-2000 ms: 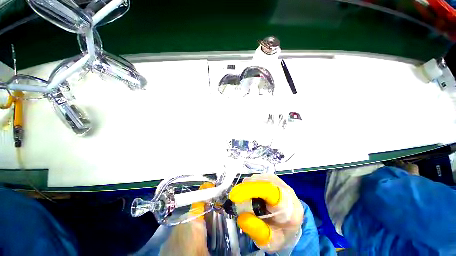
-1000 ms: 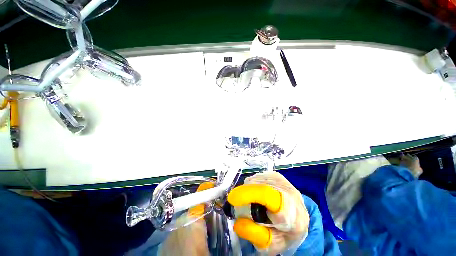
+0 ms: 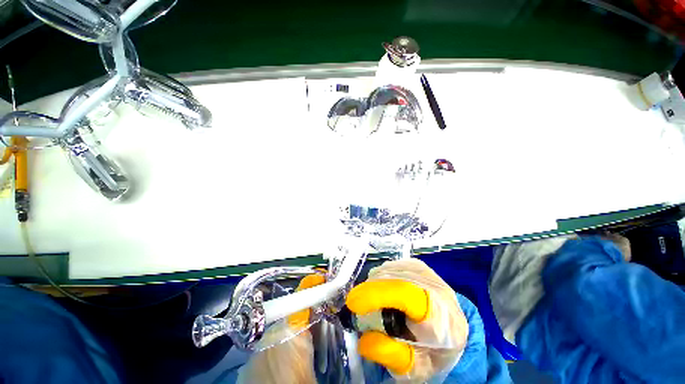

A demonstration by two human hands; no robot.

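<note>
A clear lamp body with a white inner tube is over the bench's front edge, its flared knob pointing left. My left hand, gloved with orange finger cots, is behind and under it, gripping it near the joint; the clear shell partly hides the fingers. My right hand pinches a small black-ended tool between orange-cotted fingertips, its tip against the joint. Clear segments of the figure extend onto the white bench.
Another clear figure lies at left by an orange air gun. A bottle and black stick are at the far edge. A person's blue sleeve is at right. A dark green conveyor runs behind.
Over two seconds the bench view has shifted slightly up and left. Both hands keep their grip; my right hand and the black-ended tool have moved slightly right and down.
</note>
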